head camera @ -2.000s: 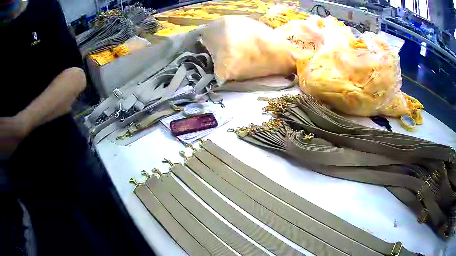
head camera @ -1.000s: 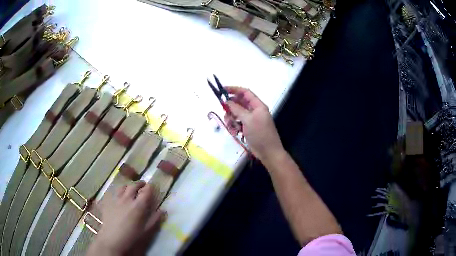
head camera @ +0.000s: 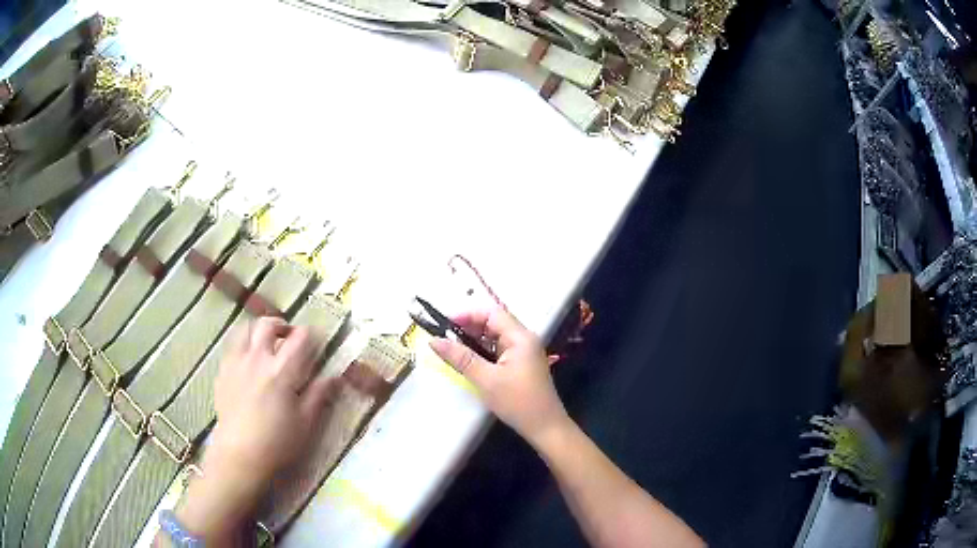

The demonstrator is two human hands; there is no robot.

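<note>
Several khaki webbing straps (head camera: pixel 204 364) lie side by side on the white table, with gold snap hooks at their upper ends, brown keepers (head camera: pixel 222 280) and gold slide adjusters (head camera: pixel 169 436). My left hand (head camera: pixel 262 412) rests over the straps nearest the table edge, fingers bent and blurred; I cannot tell if it grips one. My right hand (head camera: pixel 504 369) holds dark thread snips (head camera: pixel 452 330), blades pointing left near the hook end of the rightmost strap. A thin red cord (head camera: pixel 479 280) loops above the right hand.
A strap pile (head camera: pixel 64 150) with bunched gold hooks lies at the left. A second strap heap (head camera: pixel 568 64) lies at the table's far right edge. Yellow tape (head camera: pixel 370 505) marks the white table (head camera: pixel 354 139). Dark floor is beyond the edge, with racks at the far right.
My right hand with the snips has moved down and left, to the hook end of the rightmost strap. My left hand has shifted slightly up. Two seconds ago the view showed another part of the table.
</note>
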